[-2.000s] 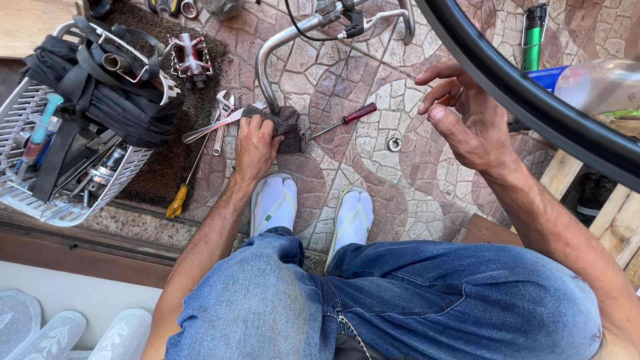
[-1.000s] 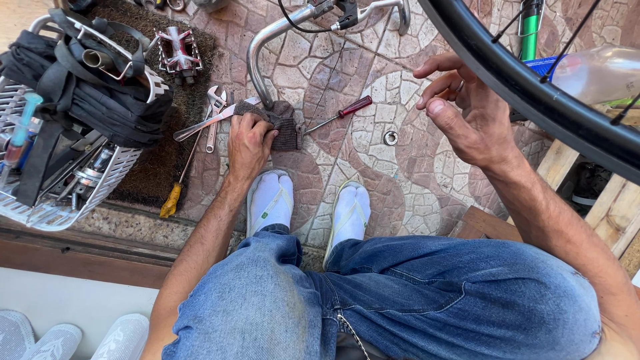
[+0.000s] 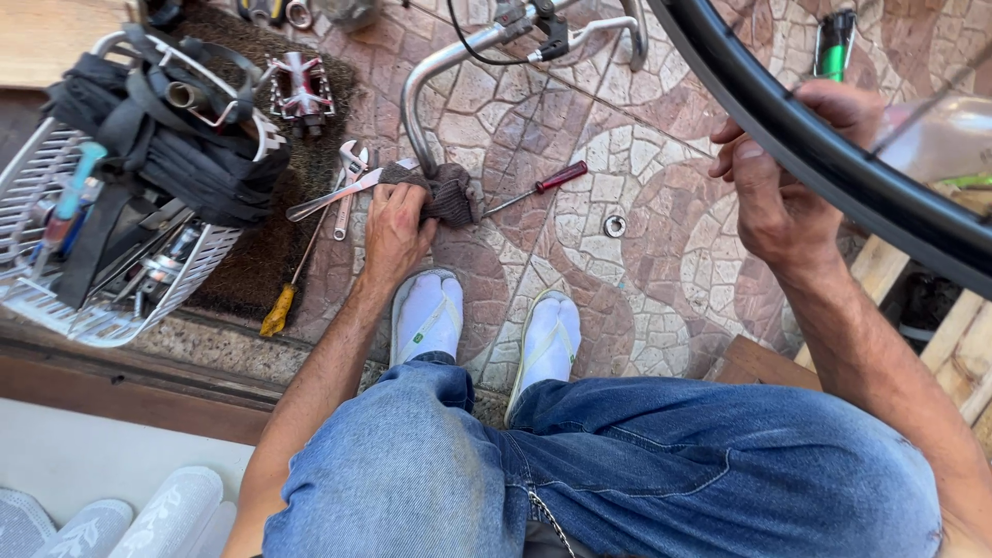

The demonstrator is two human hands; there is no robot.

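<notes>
My left hand (image 3: pixel 397 229) rests on a dark knitted cloth (image 3: pixel 451 198) at the end of a bent metal handlebar (image 3: pixel 411 93); its fingertips press into the cloth. Beside it lie a metal tool with a flat, shiny blade (image 3: pixel 333 195) and an adjustable wrench (image 3: pixel 346 194). My right hand (image 3: pixel 794 170) is raised next to a black bicycle wheel rim (image 3: pixel 775 124), partly behind it, with its fingers curled; whether it holds anything is hidden. Between the hands, on the paving, are a red-handled screwdriver (image 3: pixel 561 177) and a small metal ring (image 3: pixel 614 225).
A white plastic basket (image 3: pixel 116 325) with black straps and tools stands at the left. Near it are a bicycle pedal (image 3: pixel 301 89) on a brown mat (image 3: pixel 232 287) and a yellow-handled screwdriver (image 3: pixel 278 310). Wooden slats (image 3: pixel 961 341), a clear bottle (image 3: pixel 942 136) and a green-and-black cylinder (image 3: pixel 835 50) are at the right.
My right hand has moved from beside the wheel rim to partly behind it, and its fingers have curled in. My left hand stays on the cloth.
</notes>
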